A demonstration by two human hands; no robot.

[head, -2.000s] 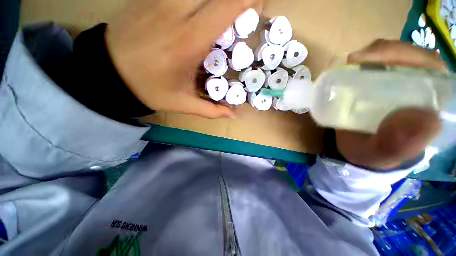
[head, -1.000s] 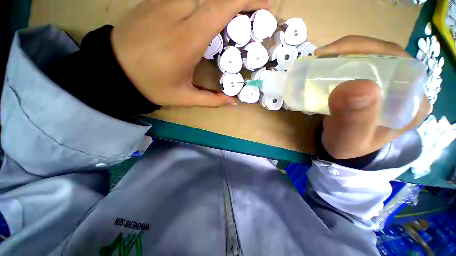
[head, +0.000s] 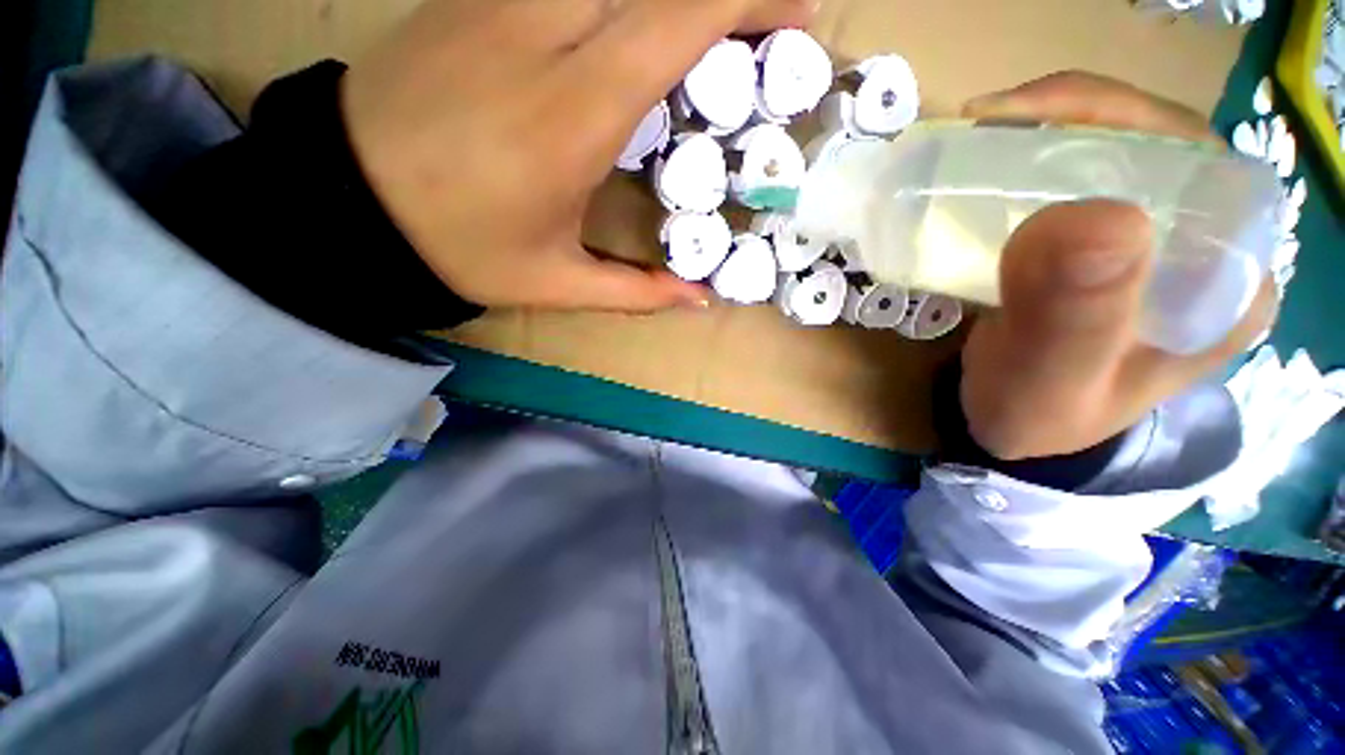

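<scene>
A cluster of short white housings (head: 696, 245) stands upright on the cardboard sheet (head: 590, 354). Several show a small dark hole on top. My left hand (head: 509, 162) curves round the cluster's left side, thumb below and fingers above; its upper fingertips are cut off by the picture's edge. My right hand (head: 1062, 325) grips the translucent glue bottle (head: 959, 221), which lies sideways over the right part of the cluster and hides some housings. Its green dispensing tip (head: 770, 196) points left, at a housing near the middle; whether it touches is not clear.
Loose white end caps (head: 1280, 162) lie on the green mat (head: 634, 398) at the right, near a yellow tray rim (head: 1307, 67). A crumpled white wipe (head: 1280, 428) lies below them. Blue crates (head: 1224, 708) show below the table edge at the lower right.
The bottle and my right hand moved left over the cluster, then the tip moved slightly up and right. My left hand stays round the housings. More lower-right housings now show below the bottle.
</scene>
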